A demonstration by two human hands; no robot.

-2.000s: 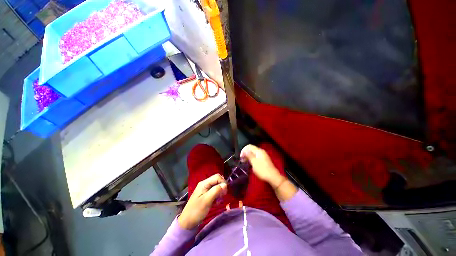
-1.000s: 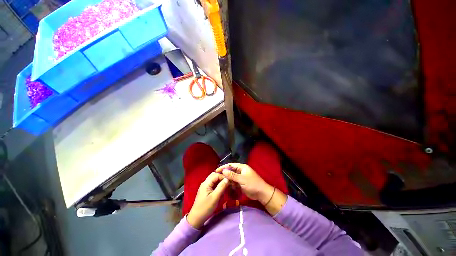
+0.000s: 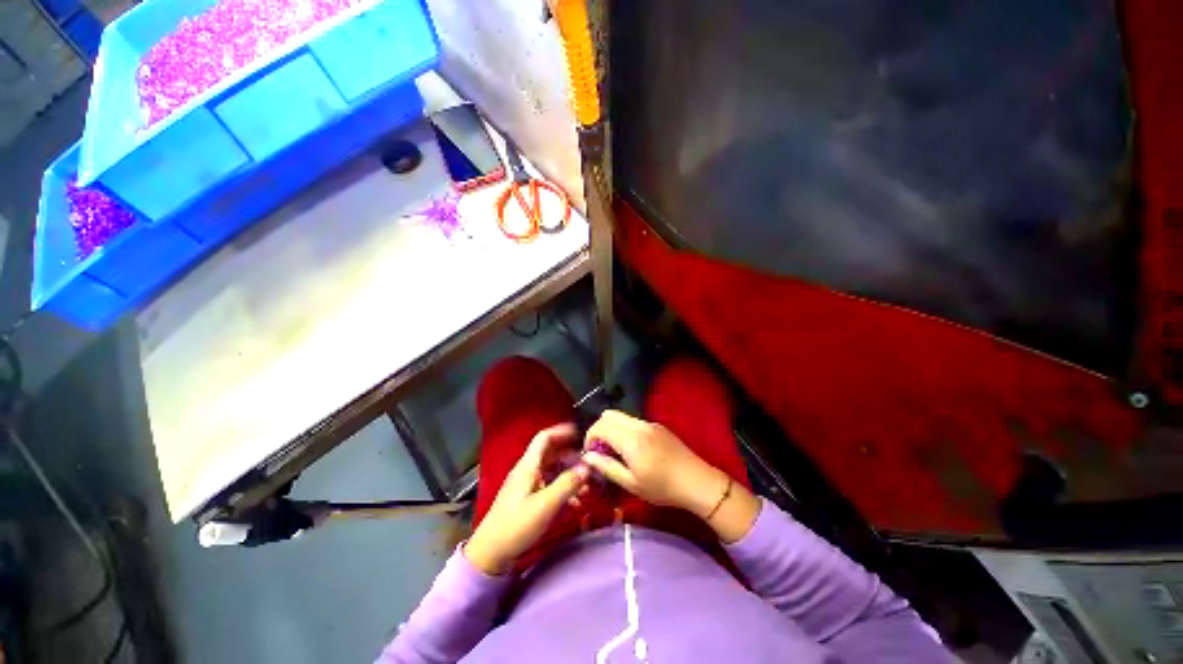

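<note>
My left hand [image 3: 529, 490] and my right hand [image 3: 645, 461] are close together over my lap, fingers curled around small purple moulded pieces [image 3: 599, 450]. The fingers hide most of the pieces, so their shape and number cannot be told. Another small purple branching piece [image 3: 444, 213] lies on the white table [image 3: 298, 324], left of the orange-handled scissors [image 3: 533, 210].
Two stacked blue totes [image 3: 253, 117] of pink and purple pieces stand at the table's back left. A dark flat phone-like object [image 3: 467, 145] and a black ring [image 3: 401, 157] lie near the scissors. The red machine door [image 3: 830, 376] is on the right.
Two seconds ago my hands were apart with a dark purple branching piece between them. They have come together over my lap, and since one second ago the fingers have shifted around the pieces.
</note>
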